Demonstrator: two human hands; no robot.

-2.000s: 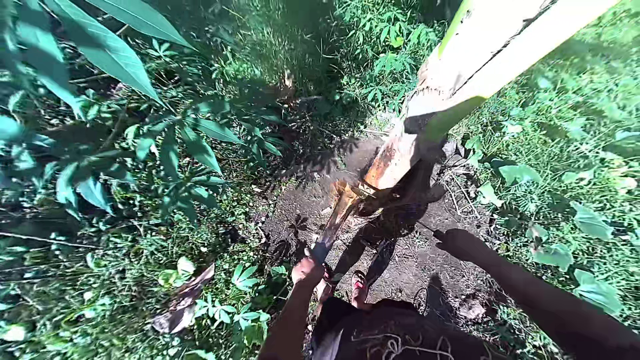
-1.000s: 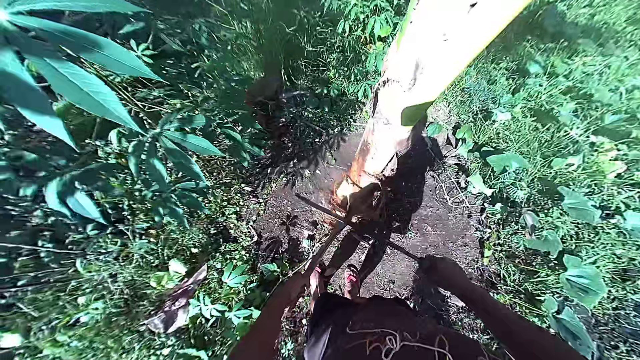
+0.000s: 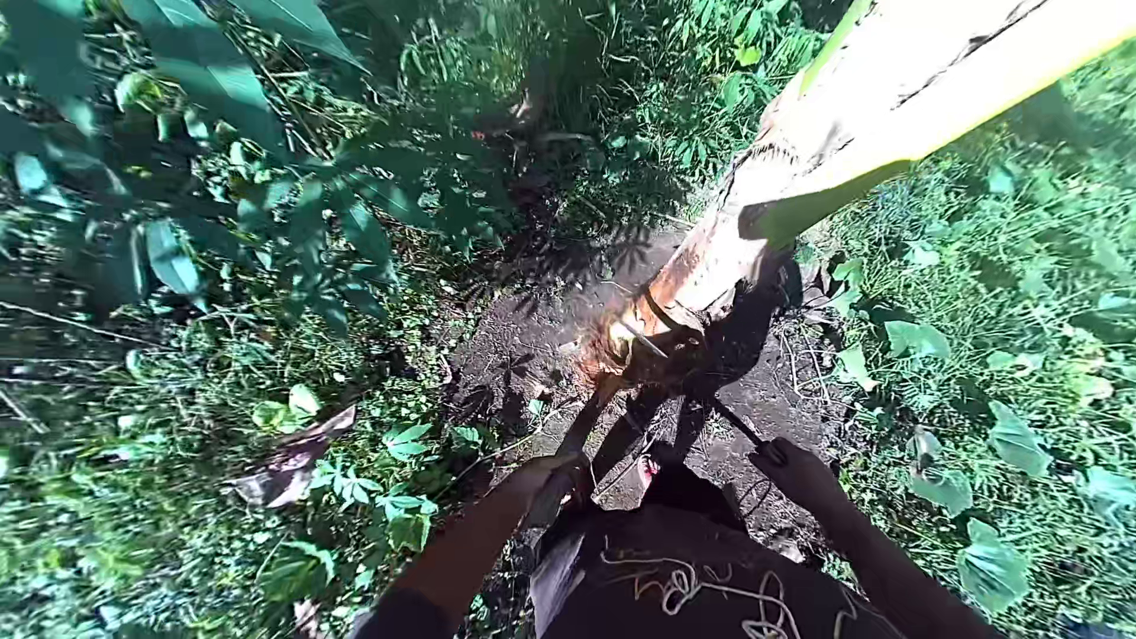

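A thick pale plant stem [image 3: 790, 177], like a banana plant's, leans up to the upper right. Its brown, ragged base [image 3: 639, 342] has loose fibres and cut bits around it. My left hand [image 3: 555, 475] is closed on a brown strip of plant matter [image 3: 590, 413] that runs up towards this base; where it ends there is unclear. To the right, my right hand [image 3: 781, 457] grips the handle end of a thin dark long-bladed tool [image 3: 735, 417], which points up and left at the base. Shadow hides the tool's far part.
Bare dark soil [image 3: 541, 342] surrounds the base. Large leaves [image 3: 204, 80] hang close at the upper left. Low vines [image 3: 1016, 439] and grass grow on the right, and a dry curled leaf [image 3: 293, 461] lies at the left. My foot [image 3: 648, 469] is just below the stem.
The tool in my right hand lay across in front of the stem's base a second ago; now it shows only near my hand, at the right. The view has shifted somewhat.
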